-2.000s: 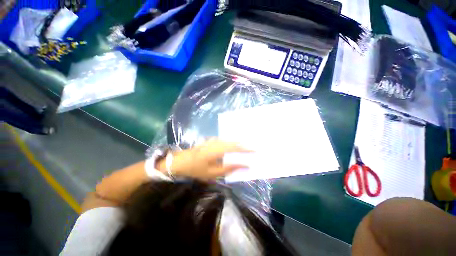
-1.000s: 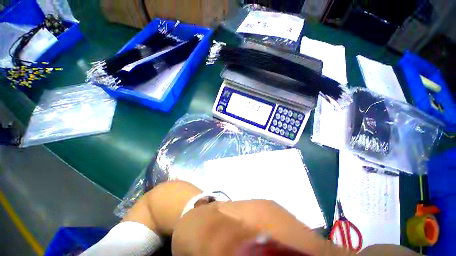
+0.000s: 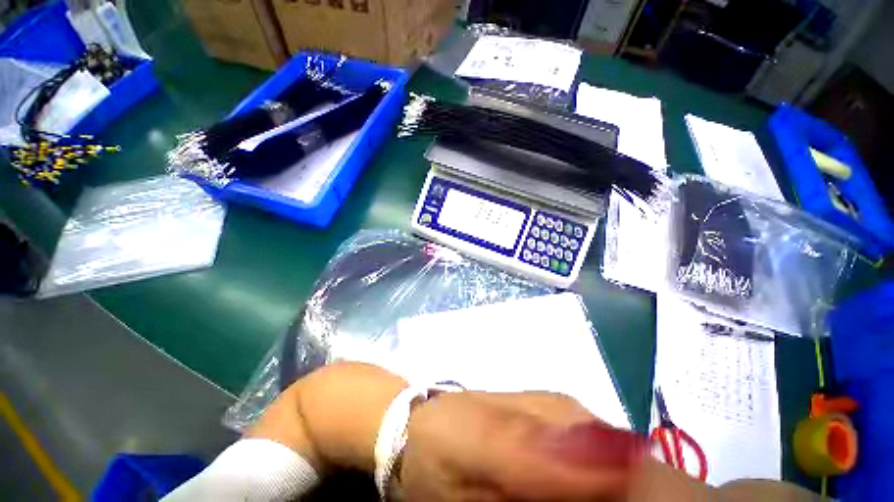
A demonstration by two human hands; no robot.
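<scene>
A black wire bundle [image 3: 529, 139] with silvery ends lies across the pan of the counting scale [image 3: 487, 222]. In front, a clear bag [image 3: 392, 265] with dark wires curved inside lies on the table, partly under a blank white sheet [image 3: 510, 338]. My left hand [image 3: 510, 446], with a white band at the wrist, is blurred above the sheet's near edge. A blurred reddish patch shows at its fingers; I cannot tell what it is. My right hand [image 3: 667, 480] shows only as blurred skin at the bottom edge, close to the left; its fingers are hidden.
A blue bin [image 3: 338, 186] with black bundles stands back left, flat clear bags [image 3: 137, 235] before it. Right are a packed wire bag [image 3: 720, 240], printed sheets [image 3: 730, 392], red scissors [image 3: 678, 450], a tape roll [image 3: 825, 443] and blue bins [image 3: 868, 363]. Cartons [image 3: 343, 34] stand behind.
The view has tilted up since the oldest frame. My left hand has come off the sheet and nearer the camera, beside my right. Bundle, scale and sheet look unmoved.
</scene>
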